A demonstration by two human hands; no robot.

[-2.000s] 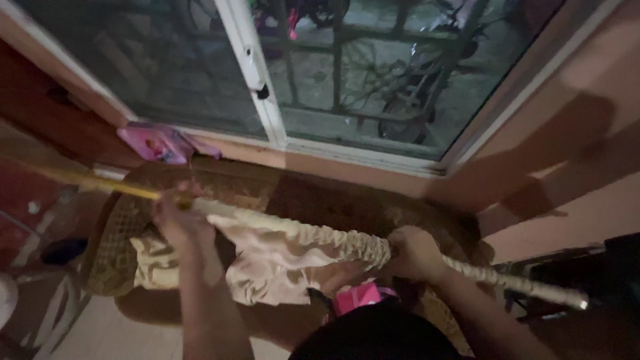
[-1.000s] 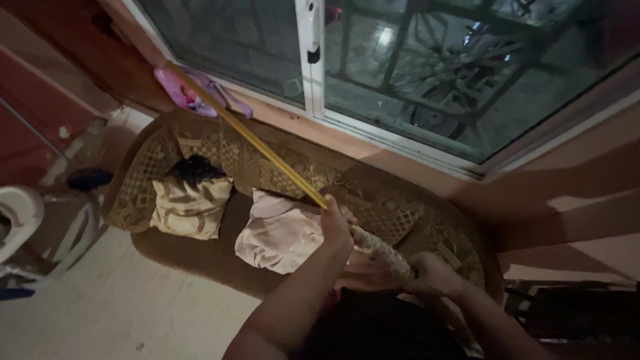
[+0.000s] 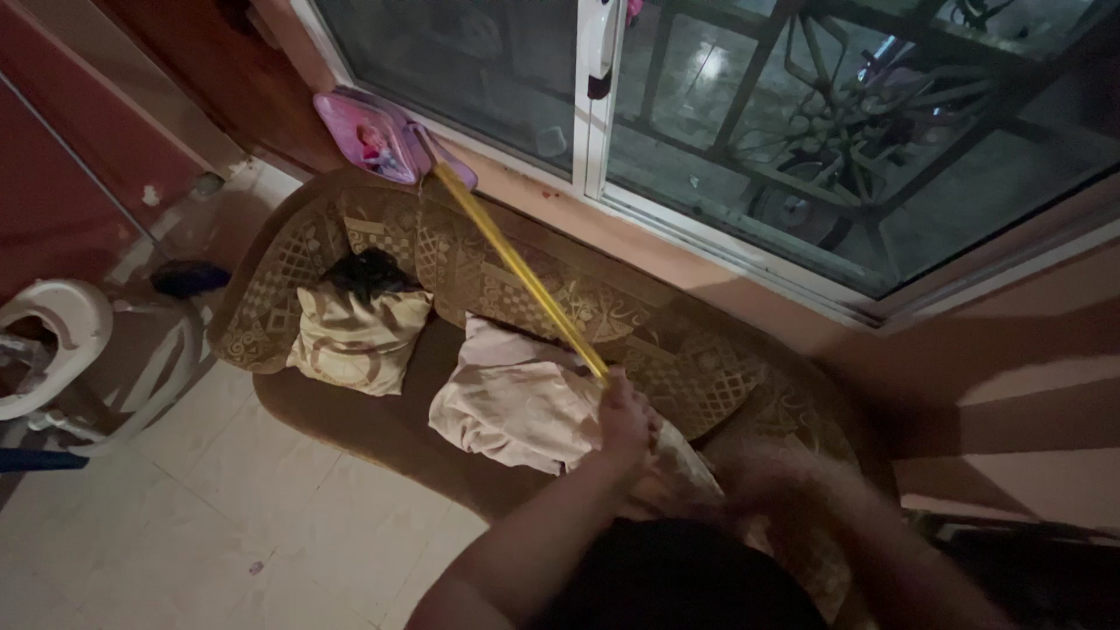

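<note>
A yellow pole point(image 3: 516, 262) slants from the window ledge down to my left hand point(image 3: 626, 416), which is closed around its lower end. Bunched light patterned fabric point(image 3: 687, 455) runs on from that hand toward my body. My right hand point(image 3: 770, 472) is motion-blurred beside the fabric's lower part; its grip is unclear. Just left of my left hand, a crumpled pale pink cloth point(image 3: 516, 402) lies on a brown patterned sofa point(image 3: 350, 429). Farther left on the seat is a cream cushion point(image 3: 363, 341), with a black item point(image 3: 372, 273) behind it.
A pink and purple case point(image 3: 367, 140) rests on the ledge by the pole's far end. Behind the sofa is a sliding window point(image 3: 595, 131) with bars and a bicycle beyond. At left stand a white plastic child's seat point(image 3: 52, 341) and a broom point(image 3: 188, 276).
The pole swung from nearly level to slanting up toward the window ledge. Two seconds ago the fabric stretched along it past my right hand; now it is bunched near my body. The view has shifted.
</note>
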